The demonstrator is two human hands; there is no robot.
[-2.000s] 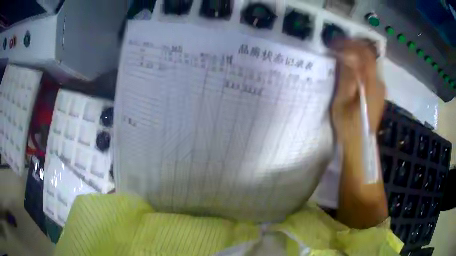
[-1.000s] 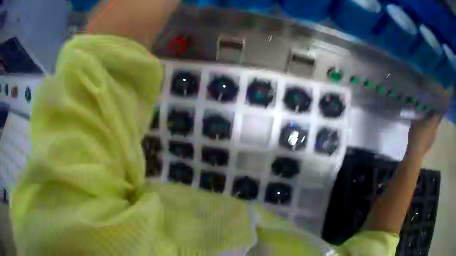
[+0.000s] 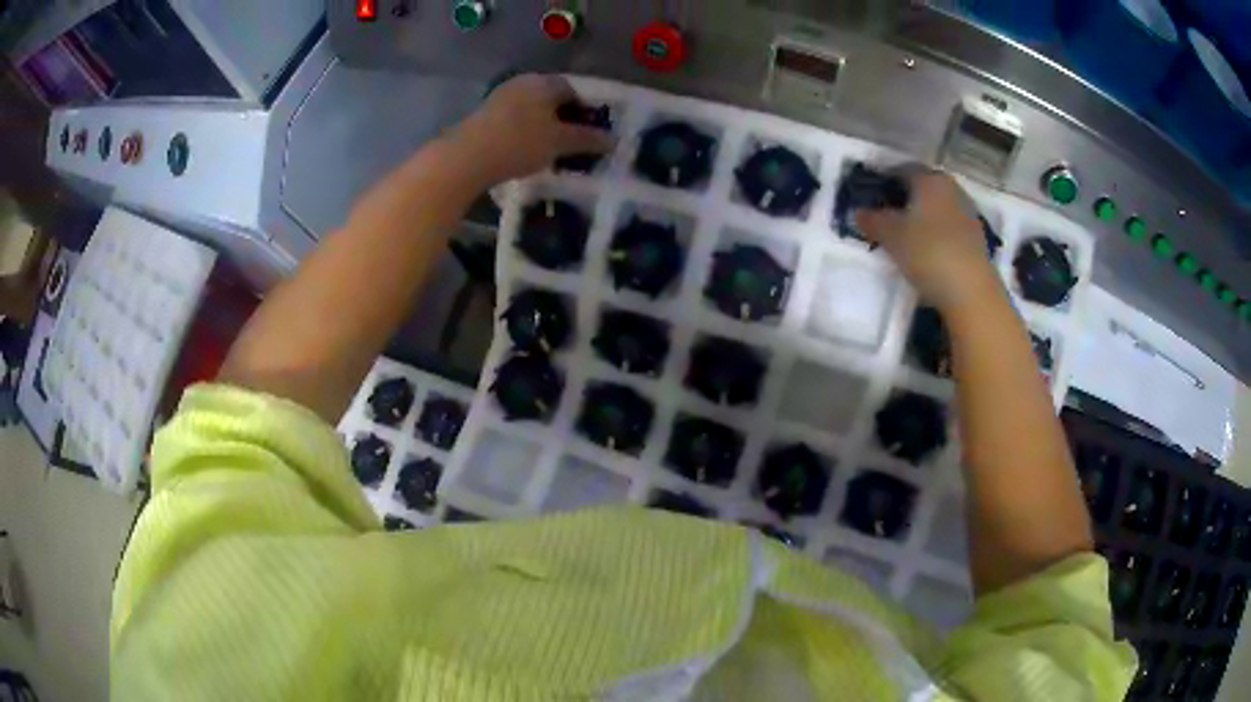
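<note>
A white cell tray (image 3: 638, 298) lies in front of me, with round black parts (image 3: 748, 281) in most of its pockets and some pockets bare. My left hand (image 3: 542, 126) is at the tray's far left corner, its fingers closed on a black part (image 3: 587, 121) at the corner pocket. My right hand (image 3: 926, 226) is over the far row, right of the middle, its fingertips on another black part (image 3: 864, 189). Both hands are bare; my fingers partly cover both parts.
A metal control panel (image 3: 878, 103) with a red knob (image 3: 659, 47) borders the tray's far side. A black cell tray (image 3: 1166, 549) and paper with a pen (image 3: 1152, 370) are right. White trays (image 3: 124, 329) and a grey-white machine (image 3: 206, 172) are left.
The record sheet I held up is out of my hands. My left hand has come back from the upper left onto the tray; my right hand has moved left from the paper to the tray.
</note>
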